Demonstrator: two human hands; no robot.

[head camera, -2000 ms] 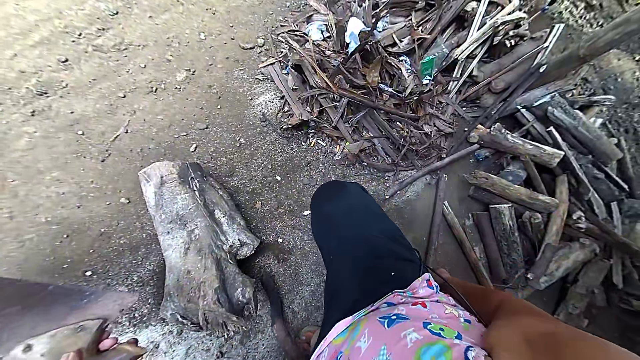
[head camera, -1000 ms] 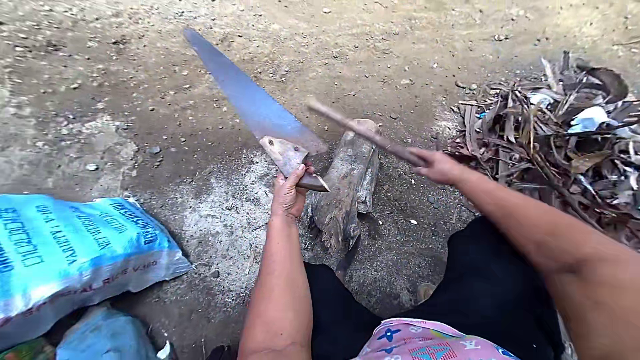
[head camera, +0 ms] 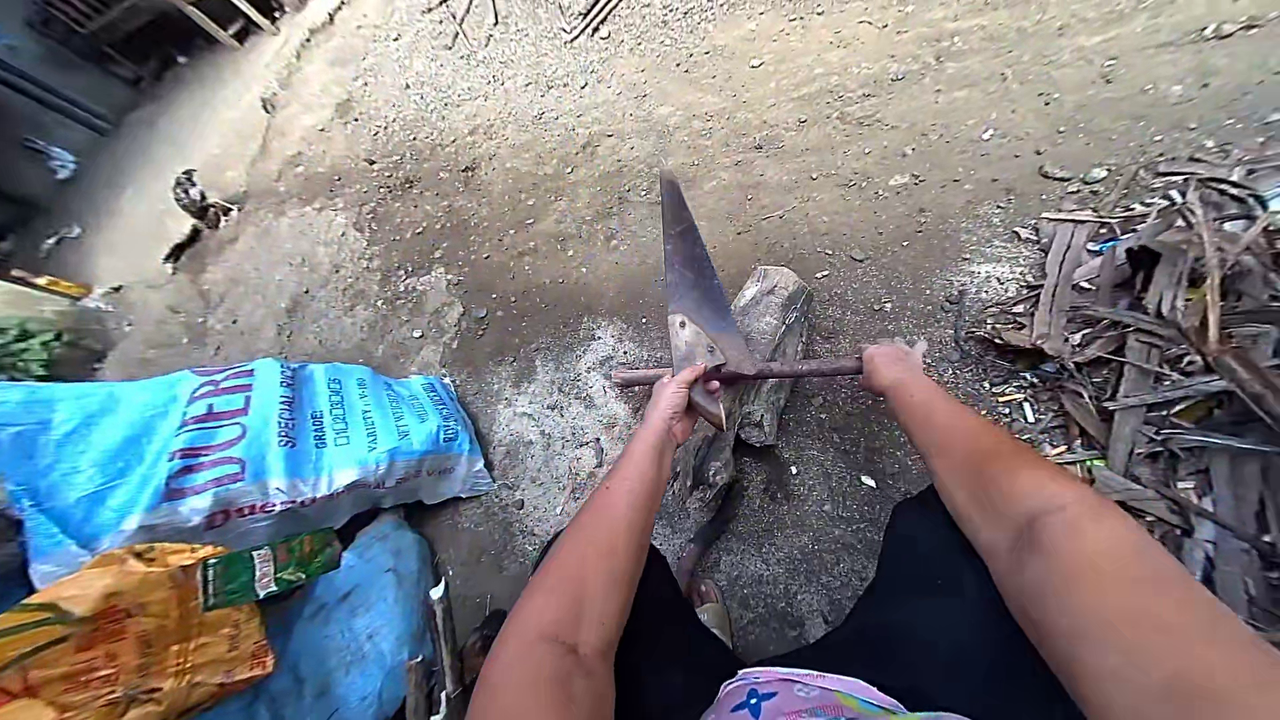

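My left hand (head camera: pixel 682 402) grips the wooden handle of a hand saw (head camera: pixel 695 270), whose blade points away from me. A thin wooden stick (head camera: pixel 800 369) lies crosswise over a weathered log (head camera: pixel 775 310) on the ground, passing by the saw's handle. Around the stick's right end my right hand (head camera: pixel 890 367) is closed. The stick's left end sticks out past my left hand. Whether the left fingers also touch the stick is hard to tell.
A blue printed rice sack (head camera: pixel 300 430) lies at the left, above an orange bag (head camera: pixel 130 630) and a blue one (head camera: pixel 370 610). Dry bark and sticks (head camera: pixel 1130 350) are heaped at the right. An animal, perhaps a bird (head camera: pixel 195 205), is at the upper left.
The stick, slanted in the air one second ago, now lies level across the log. The saw blade has swung from pointing up-left to nearly straight ahead. Both hands have come into view since two seconds ago.
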